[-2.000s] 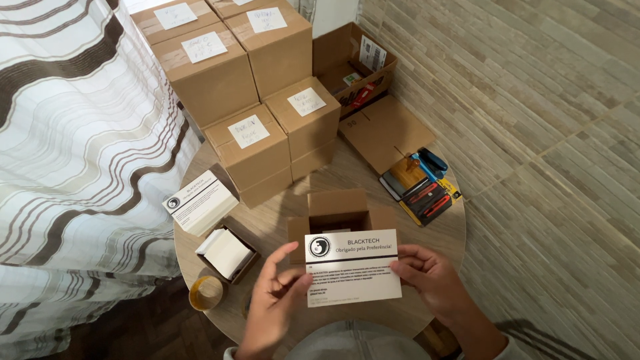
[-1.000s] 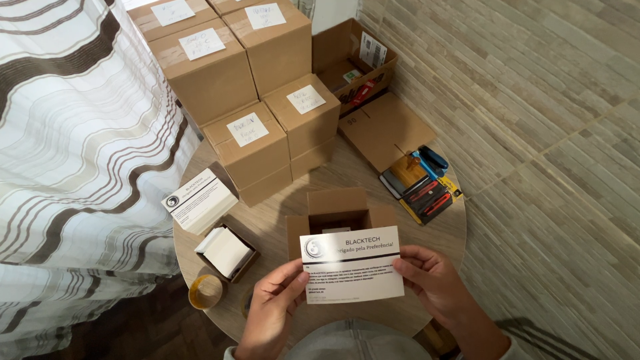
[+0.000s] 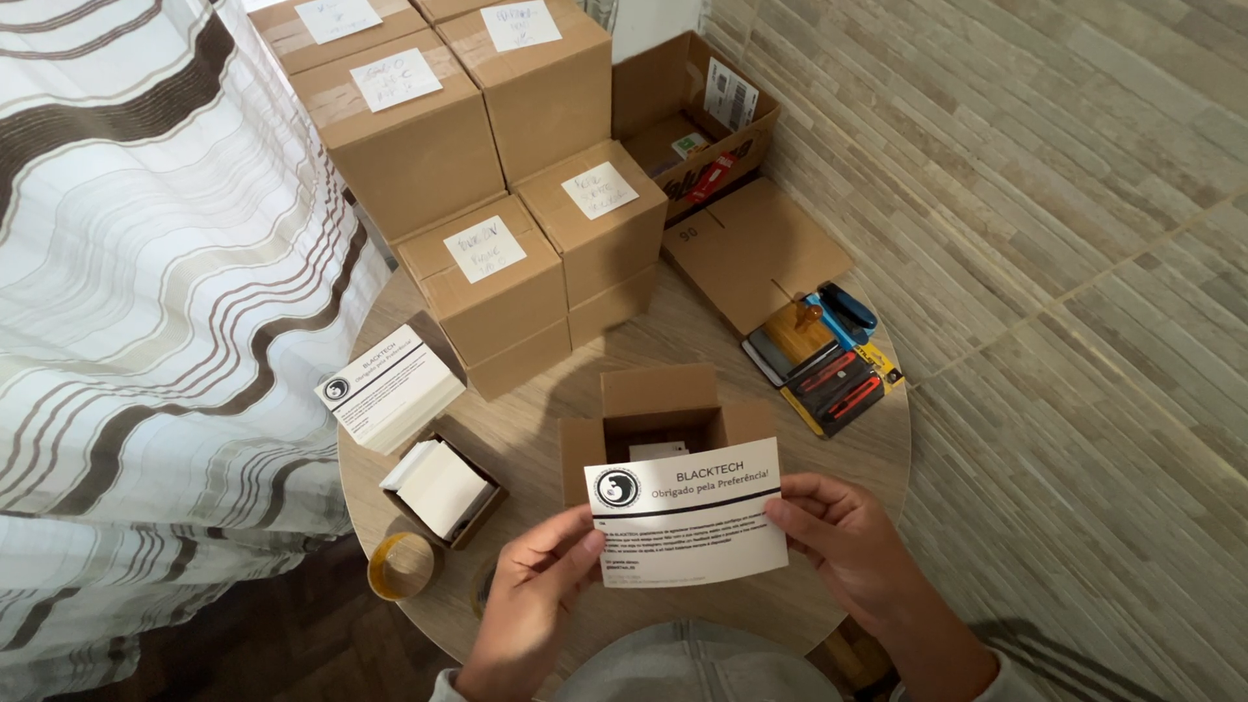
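Observation:
A printed white card (image 3: 687,517) with a round black logo is held up between both hands, its face toward me. My left hand (image 3: 546,585) pinches its left edge between thumb and fingers. At the right edge, my right hand (image 3: 843,541) grips it the same way. Just behind the card stands a small cardboard box (image 3: 658,390) with its flaps raised or folded out; something white lies inside, and the card hides its front. To the left lies a stack of similar printed cards (image 3: 390,390), beside a small box of white paper slips (image 3: 439,487).
Closed cardboard boxes (image 3: 492,331) with handwritten labels are stacked at the back. An open carton (image 3: 770,127), a flat cardboard piece (image 3: 760,249), a wooden-handled stamp (image 3: 804,322), a blue stapler-like tool (image 3: 848,304) and packaged cutters (image 3: 843,390) are at the right. A tape roll (image 3: 402,565) sits at the left edge.
Both hands keep hold of the card throughout. Its tilt has shifted slightly, and its right side now sits a little higher than its left.

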